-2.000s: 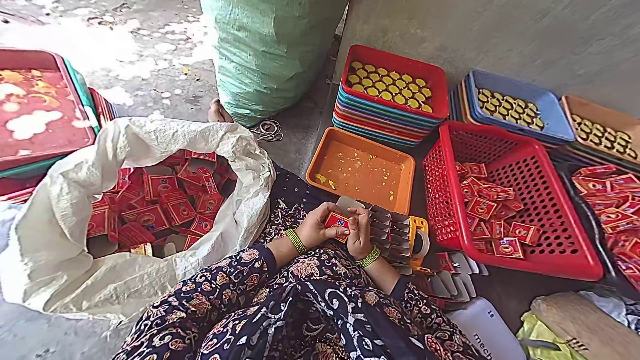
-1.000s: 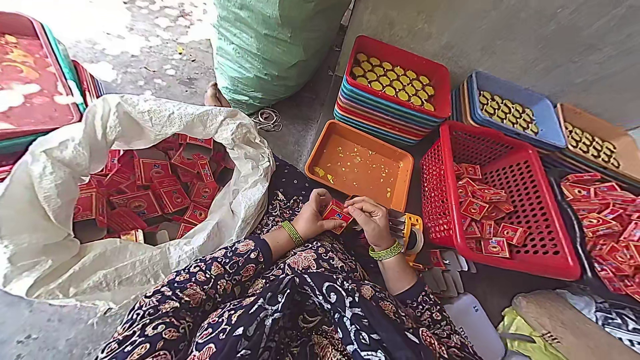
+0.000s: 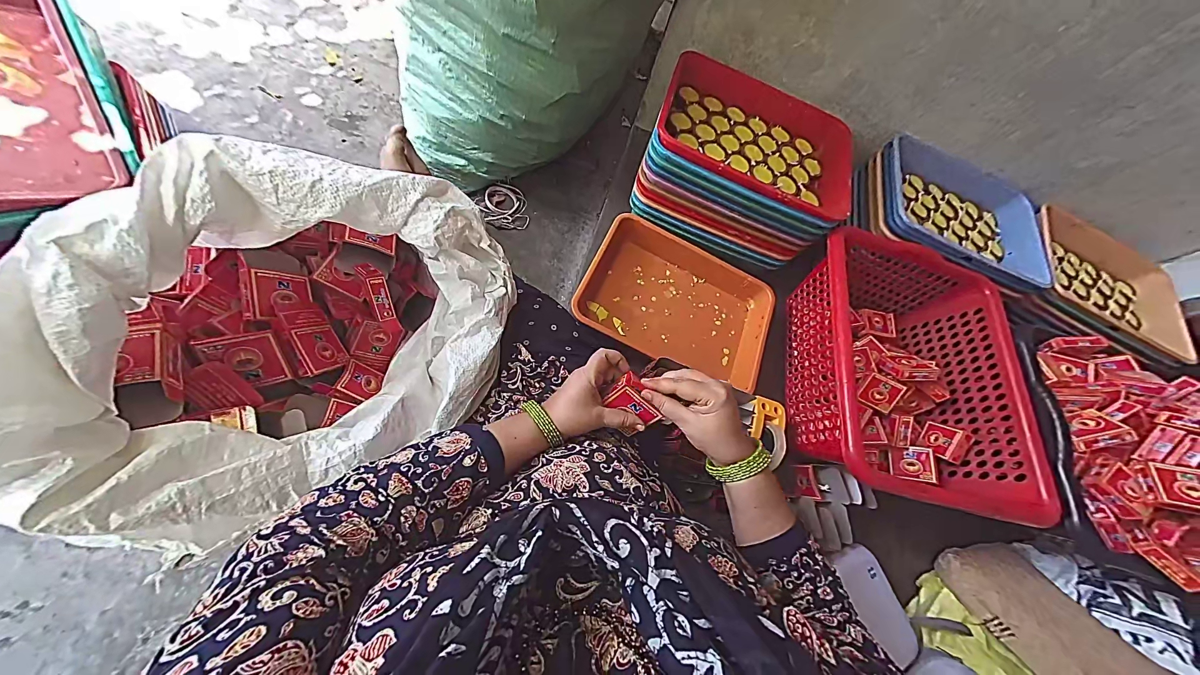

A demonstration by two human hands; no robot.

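My left hand (image 3: pixel 592 398) holds a small red printed cardboard box (image 3: pixel 633 401) above my lap, thumb along its lower edge. The fingers of my right hand (image 3: pixel 698 408) pinch the upper right end of that same box. Green bangles circle both wrists. Just beyond my hands lies an orange plastic tray (image 3: pixel 675 295) with yellow scraps in it. Left of me, a white woven sack (image 3: pixel 450 234) stands open, holding many red boxes (image 3: pixel 246 358). On the right, a red perforated basket (image 3: pixel 1008 412) contains more small red boxes (image 3: pixel 923 412). What lies under my right hand is largely hidden.
Stacked trays, the top red one (image 3: pixel 834 141) holding yellow-topped round pieces, stand behind the orange tray. Beside them are a blue tray (image 3: pixel 1017 225) and a tan tray (image 3: pixel 1162 291). A red box pile (image 3: pixel 1134 450) lies far right. A green sack (image 3: pixel 506 84) stands ahead; a yellow tape dispenser (image 3: pixel 769 412) is near my right wrist.
Two seconds ago both hands were close around a red box, with a stack of grey flaps beside them; now that stack is mostly hidden and my right fingers are at the box's end.
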